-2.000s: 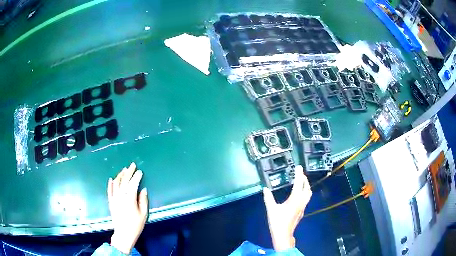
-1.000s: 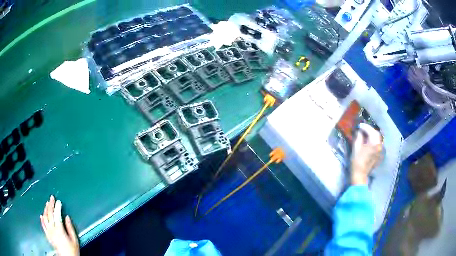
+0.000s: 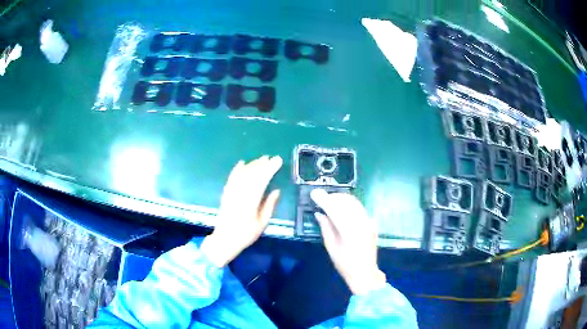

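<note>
A dark grey housing [image 3: 325,166] lies on the green bench mat in front of me, its ring-opening end away from me. My right hand [image 3: 347,238] is on its near part, fingers over the windowed end, which is partly hidden. My left hand [image 3: 248,205] is just left of the housing, fingers apart and holding nothing. Beyond, black adhesive pads [image 3: 251,97] lie in three rows on a clear liner sheet [image 3: 309,121].
More housings [image 3: 450,193] stand at the right, beside a dark pad sheet stack [image 3: 486,71] and white backing paper [image 3: 394,46]. Orange cables [image 3: 524,247] run to the white machine [image 3: 547,283]. A blue bin [image 3: 129,243] with bagged parts [image 3: 80,276] is at lower left.
The view has swung left. My right hand has left the orange-brown press fixture and is now on a housing in front of me. My left hand is now beside that housing.
</note>
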